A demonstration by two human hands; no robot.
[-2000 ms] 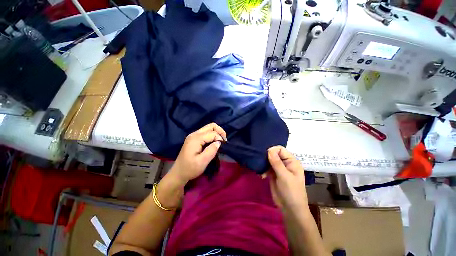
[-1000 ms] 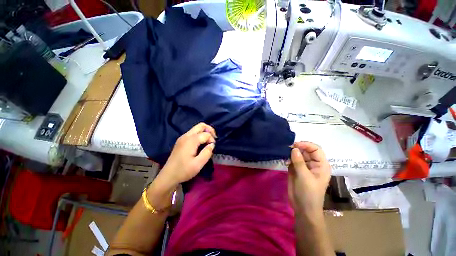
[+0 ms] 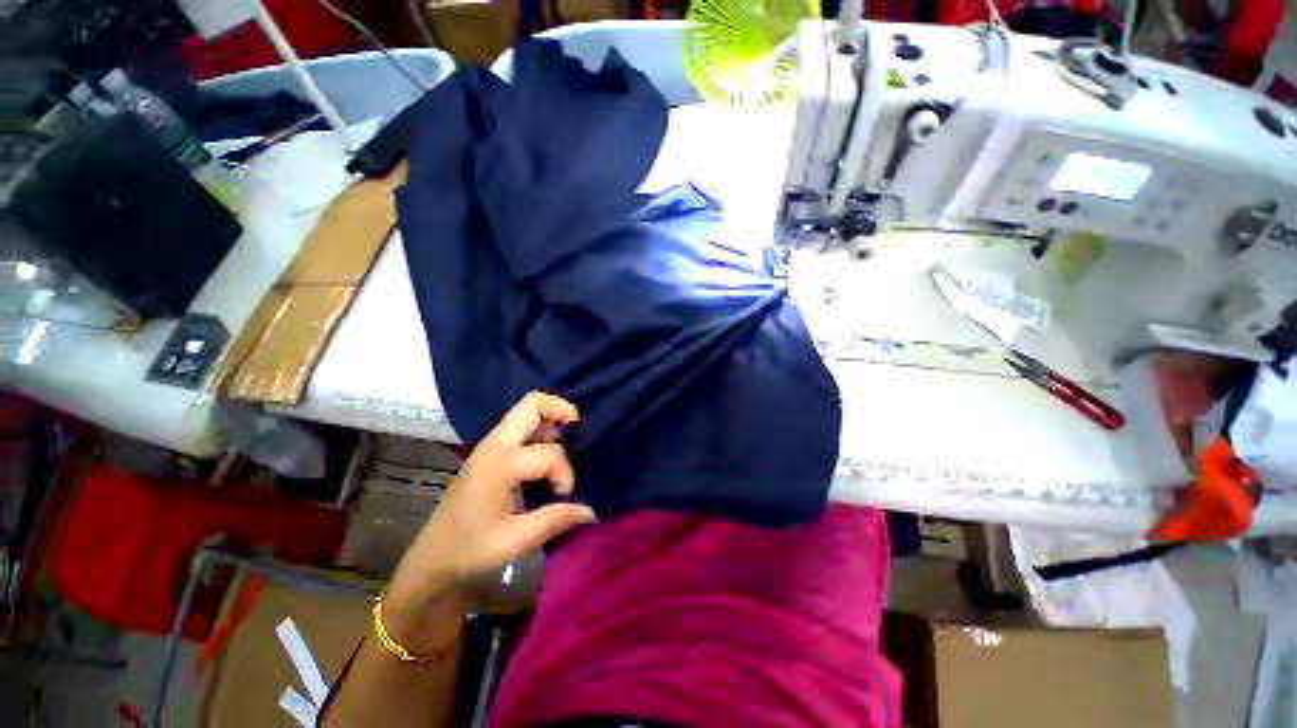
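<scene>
Navy cloth (image 3: 612, 299) lies in folds over the machine bed and hangs over the front edge onto the magenta-covered lap. Its right part runs up to the lit needle area (image 3: 785, 263) under the white sewing machine head (image 3: 981, 157). My left hand (image 3: 498, 491) is at the cloth's lower left edge, thumb and fingers apart, with dark cloth showing in the gap; no grip is visible. My right hand is out of the picture.
Red-handled snips (image 3: 1067, 391) and a paper label (image 3: 1003, 302) lie right of the needle. An orange scrap (image 3: 1209, 491) is at the right end. A cardboard strip (image 3: 306, 306) lies left, beside a grey control box (image 3: 188, 351). A yellow-green fan (image 3: 740, 50) stands behind.
My right hand has let go of the cloth edge and left the picture. My left hand's fingers have spread. The cloth's right part now hangs lower, over the front edge. The view has shifted slightly.
</scene>
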